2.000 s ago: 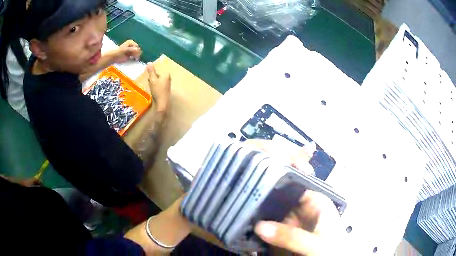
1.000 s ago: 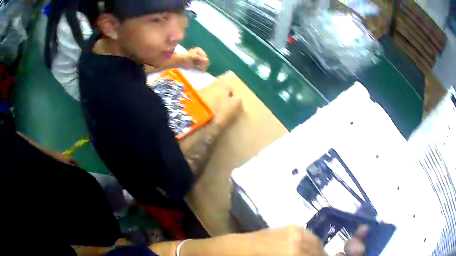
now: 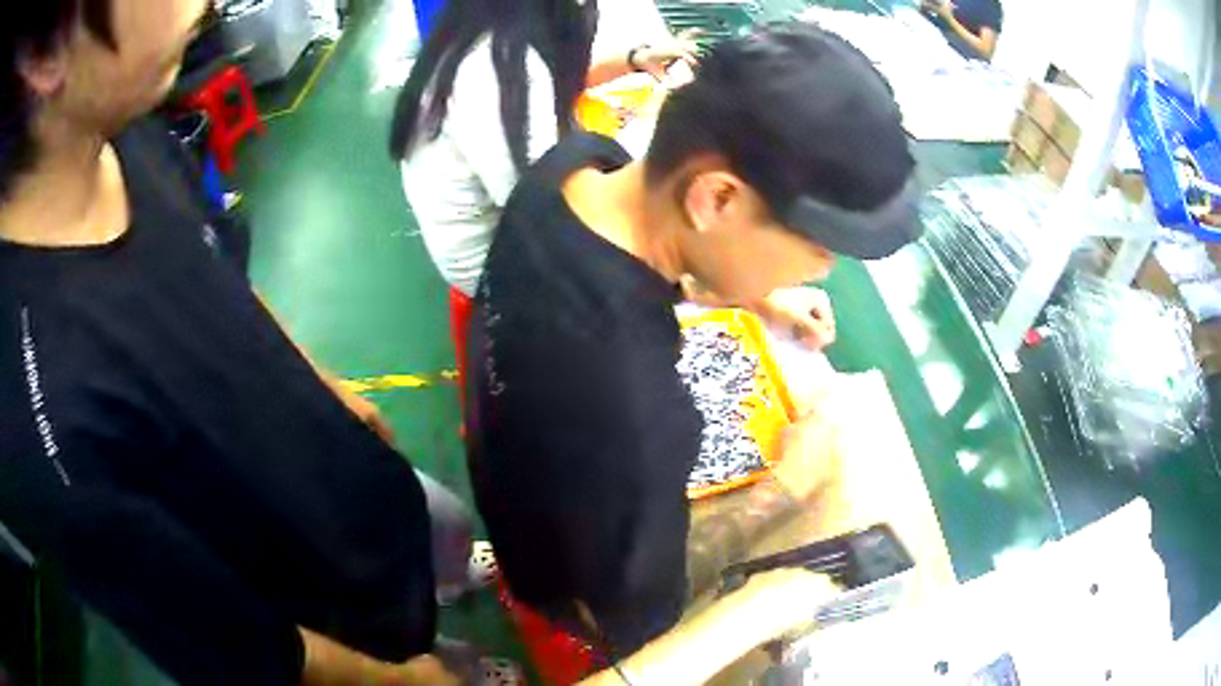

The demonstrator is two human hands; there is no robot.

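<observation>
My left hand (image 3: 787,598), with a thin band at the wrist, reaches in from the bottom edge. It is shut on phone middle frames (image 3: 873,560), held over the cardboard beside the tray stack. A dark rim with a window shows on top, with silvery edges below it. The hand is bright and blurred, and its fingertips are partly hidden. My right hand is not in view. The white blister tray (image 3: 1058,619) at the bottom right is cut off by the picture's edge. A small greyish piece (image 3: 994,671) shows on it at the bottom edge.
A seated person in a black cap (image 3: 790,114) bends over an orange basket (image 3: 766,402) of silvery parts. Brown cardboard (image 3: 890,442) covers the bench. Another person in black (image 3: 201,442) is close at left. Clear plastic (image 3: 1125,375) lies across the bench. A red stool (image 3: 225,114) stands behind.
The view has swung left and up. My left hand now holds the frames beside the tray stack, not over it. My right hand has left the picture. The neighbour has turned down towards the basket.
</observation>
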